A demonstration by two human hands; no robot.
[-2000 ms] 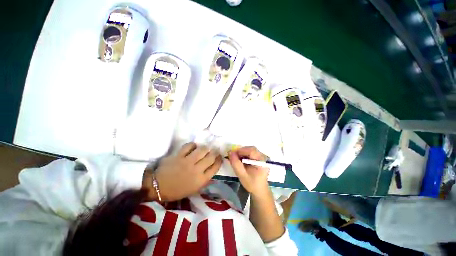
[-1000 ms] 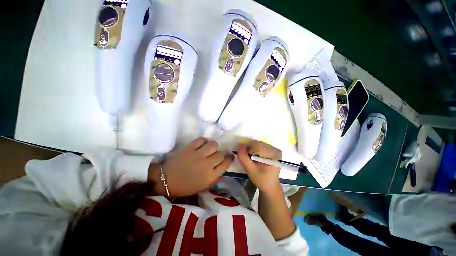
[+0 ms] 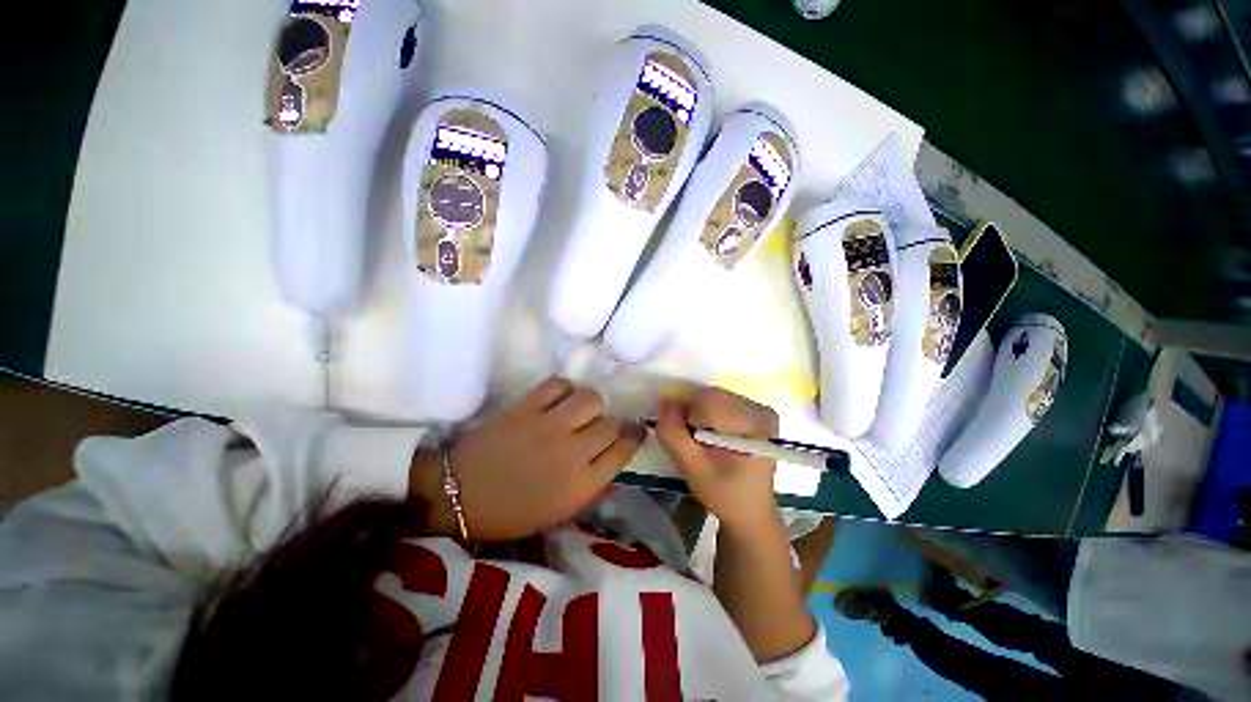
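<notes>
My right hand point(image 3: 720, 446) holds a slim white pen point(image 3: 768, 447) with a dark end, its tip low over the white paper near the bench's front edge. My left hand point(image 3: 535, 460) lies flat beside it, fingers towards the pen tip, holding nothing that I can see. Glossy white handsets with gold panels lie on the white work mat point(image 3: 165, 206): one at the far left point(image 3: 323, 206), one beside it point(image 3: 453, 329), and two close together in the middle point(image 3: 590, 261). What is under my fingers is hidden.
More handsets point(image 3: 851, 370) lie at the right on a tilted record sheet point(image 3: 899, 473). A black mobile phone point(image 3: 982, 288) lies by them, with another handset point(image 3: 981, 432) beyond. A blue bin point(image 3: 1225, 487) is far right. Another person's sleeve point(image 3: 1152, 597) shows lower right. Dark green surface lies behind.
The camera view has shifted, so the handsets appear larger and sharper than in the oldest frame. Both hands stay in nearly the same place, the right still holding the pen.
</notes>
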